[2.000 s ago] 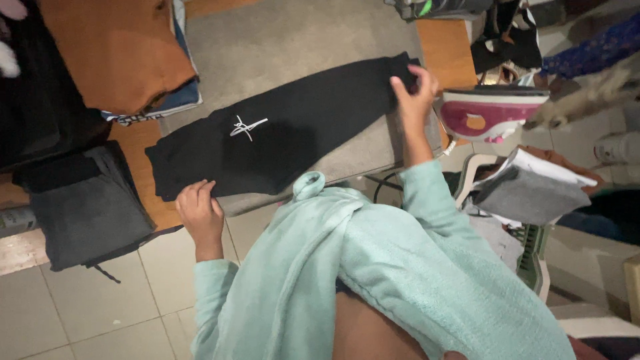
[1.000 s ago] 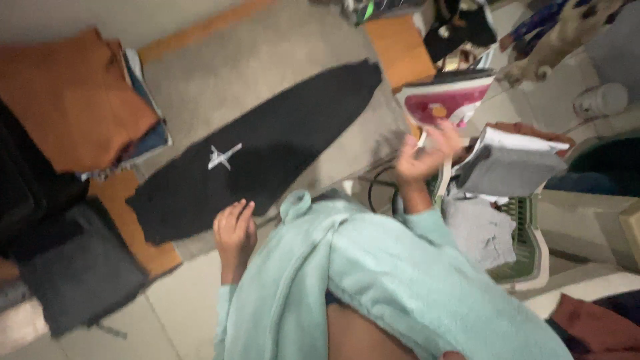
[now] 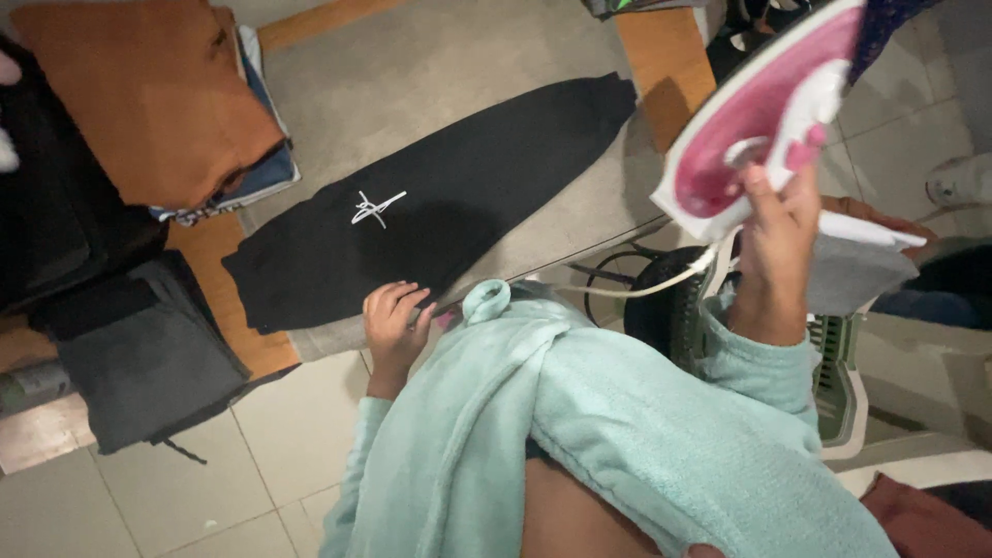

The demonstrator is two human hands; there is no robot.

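A folded black garment point(image 3: 465, 178) with a white printed mark lies flat across a grey cloth cover point(image 3: 325, 85) on a wooden surface. At its lower edge is my left hand point(image 3: 394, 318), fingers slightly bent and apart, holding nothing. My right hand point(image 3: 783, 225) grips a pink and white clothes iron point(image 3: 736, 116) by its handle, raised off to the right of the garment. The iron is tilted up, with its pointed tip toward the top of the view. A pale cord point(image 3: 643, 292) runs from its rear toward the front of my robe.
On the left are a stack of folded clothes topped by a rust-brown garment point(image 3: 147, 101), and dark grey folded trousers point(image 3: 155, 349). At the right, a green and white plastic basket point(image 3: 849, 395) stands below a folded grey cloth point(image 3: 860, 267). Tiled floor point(image 3: 186, 480) shows in front.
My right hand has left the garment's right end, where it was two seconds ago, and taken hold of the iron, now lifted. My left hand has moved right along the garment's lower edge.
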